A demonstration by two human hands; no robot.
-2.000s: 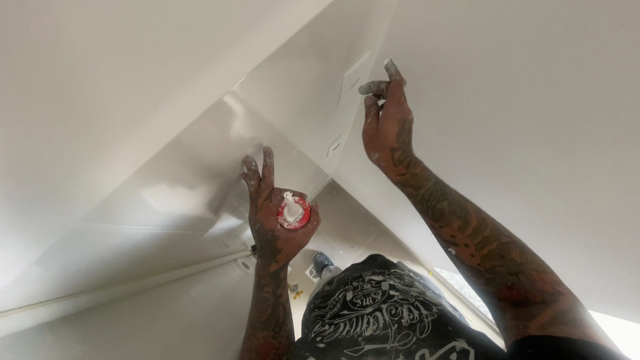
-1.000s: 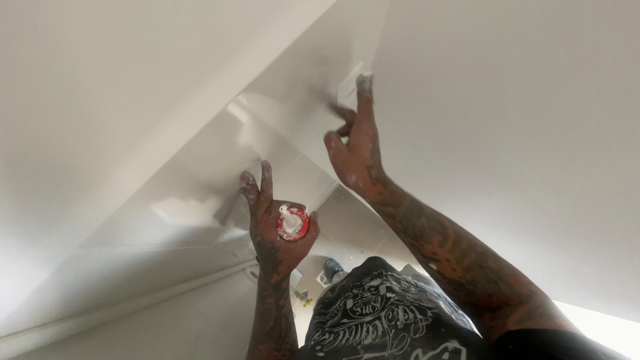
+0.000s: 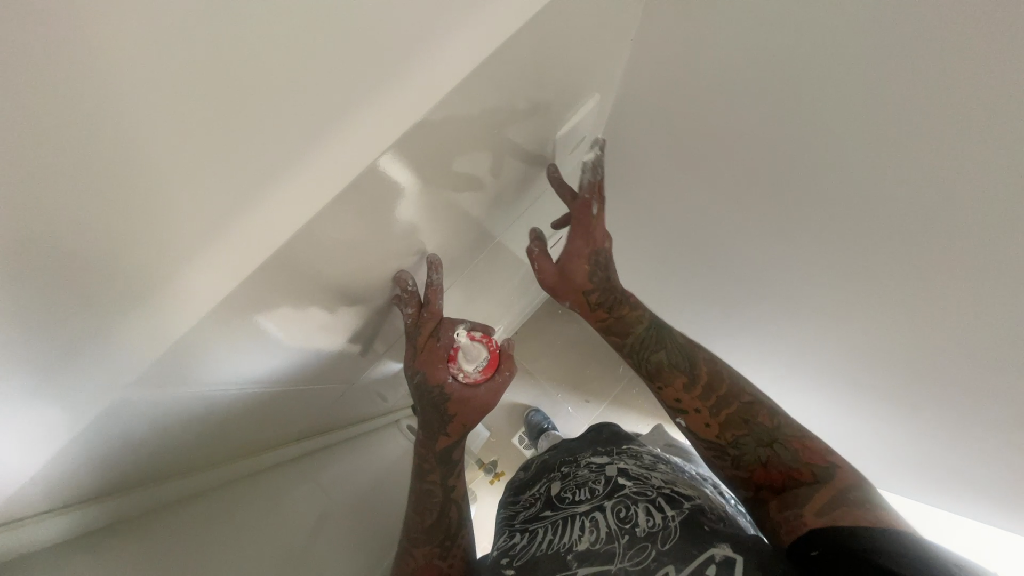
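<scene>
My left hand (image 3: pixel 456 360) is wrapped around a round container with a red rim (image 3: pixel 474 357), seen from above, with white paste on its top; two of its fingers point up beside a glossy tiled wall (image 3: pixel 448 184). My right hand (image 3: pixel 578 240) is raised higher, fingers spread, holding nothing that I can see. White residue coats its fingertips, which are near the corner between the glossy wall and the plain wall (image 3: pixel 816 200) on the right. Whether they touch the surface I cannot tell. Behind them is a pale rectangular plate (image 3: pixel 578 128).
A pale ledge or trim (image 3: pixel 200 472) runs along the lower left. Below my hands are a shoe (image 3: pixel 539 421), brass-coloured fittings (image 3: pixel 490 470) and a floor drain cover (image 3: pixel 524 440). A smooth pale surface (image 3: pixel 160 120) slants across the upper left.
My right hand has moved about near the corner, and its fingers are spread differently. My left hand still holds the red-rimmed container in much the same place.
</scene>
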